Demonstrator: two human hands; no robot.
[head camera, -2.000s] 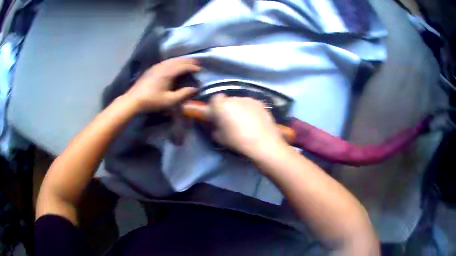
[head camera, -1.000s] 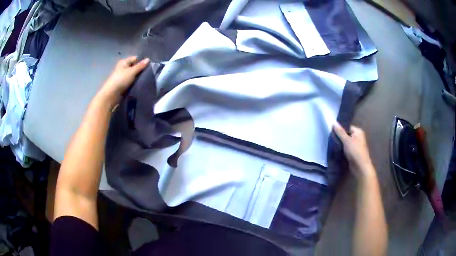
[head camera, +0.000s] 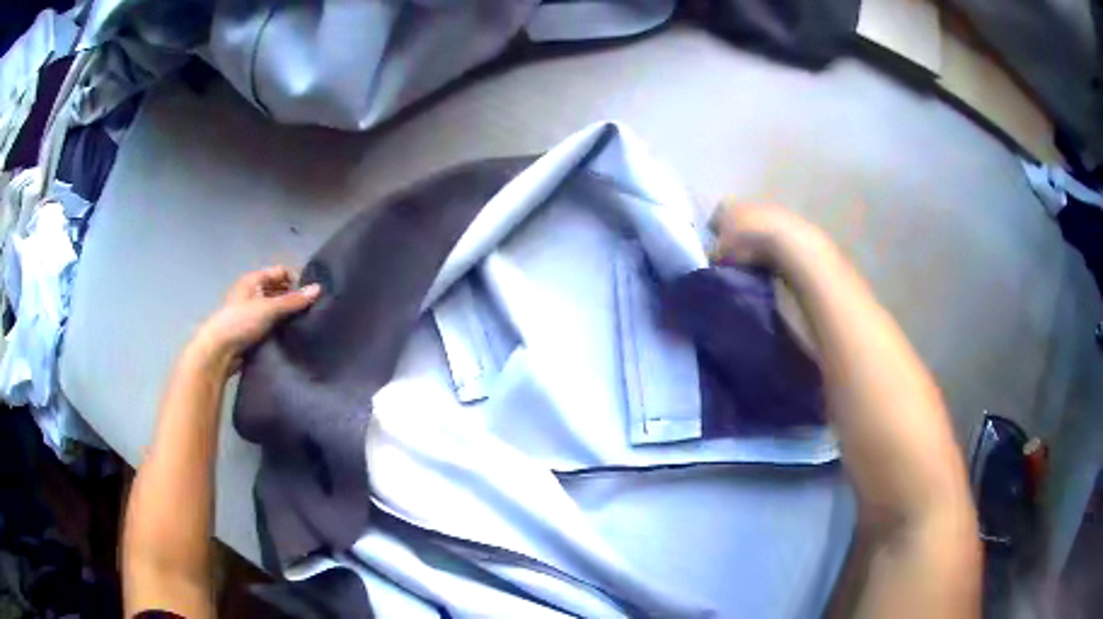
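Note:
The jacket body lies inside out in front of me, pale blue-white inside with a wide dark grey facing curving along its upper left. My left hand pinches the dark grey cloth at the left edge. My right hand is at the upper right edge of the garment, fingers curled on the cloth and slightly blurred. A dark purple pocket bag lies below my right hand, beside a pale strip. The steam iron stands at the right, partly behind my right forearm and touched by neither hand.
The pale grey pressing table surrounds the garment. Crumpled grey and pale garments lie along the back left edge, with white cloth hanging at the far left. Dark cloth and a pale flat piece are at the back right.
The iron was let go and set at the right. Both hands took the garment's edges. The cloth has since shifted and turned, and my right hand has moved up and away from me.

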